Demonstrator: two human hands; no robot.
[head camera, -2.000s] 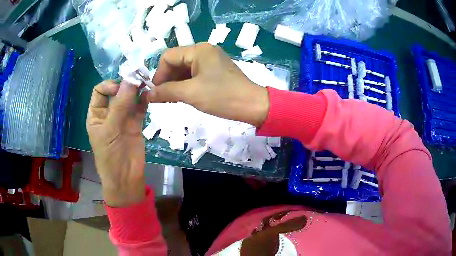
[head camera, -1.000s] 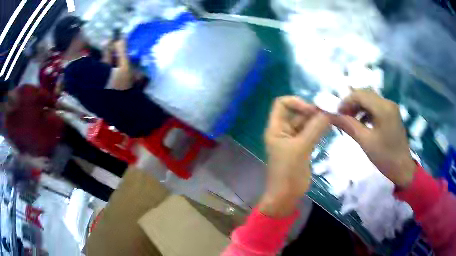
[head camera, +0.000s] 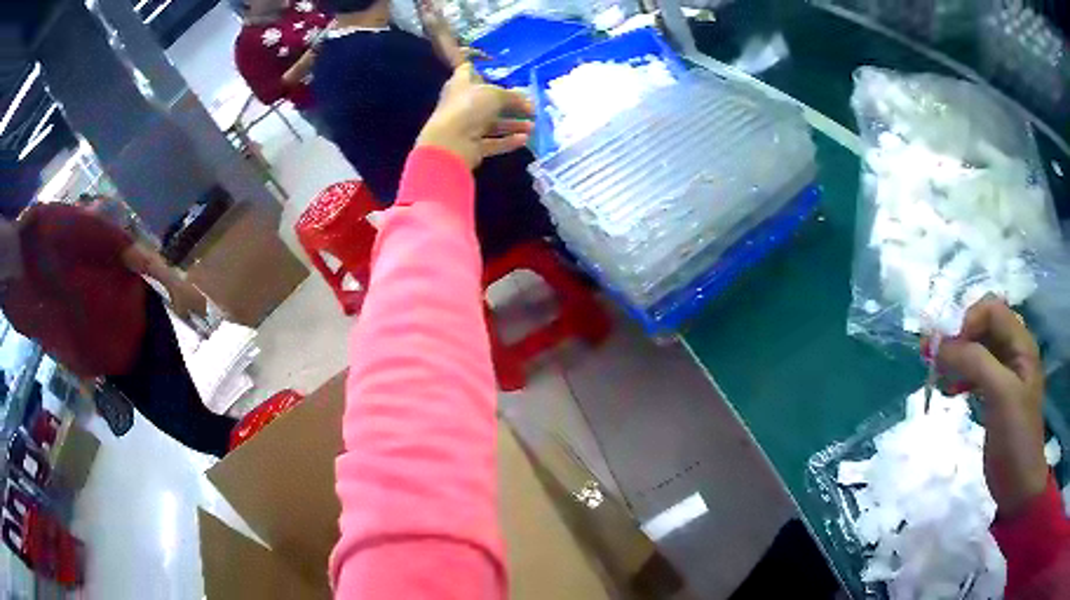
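My left hand (head camera: 475, 114) is stretched far forward at the top, fingers apart, seemingly empty, beside a person in dark clothes and a blue tray of small white pieces (head camera: 604, 100). My right hand (head camera: 995, 352) is at the right, pinching a slim stick part (head camera: 932, 373) above a heap of white inserts (head camera: 927, 504). The fingers hide part of the stick. An open clear polybag of white blocks (head camera: 950, 211) lies behind that hand. The heap lies on a clear tray (head camera: 828, 492).
Stacked clear trays (head camera: 692, 176) sit on a blue tray (head camera: 739, 264) on the green bench (head camera: 763, 375). Red stools (head camera: 334, 234) and a brown carton (head camera: 282, 486) stand on the floor. A person in dark clothes (head camera: 376, 117) sits ahead; a person in dark red (head camera: 88, 281) is at the left.
The view has swung left. My hands, together before, are now apart: my left hand has let go and reached far forward, while my right hand keeps a slim part.
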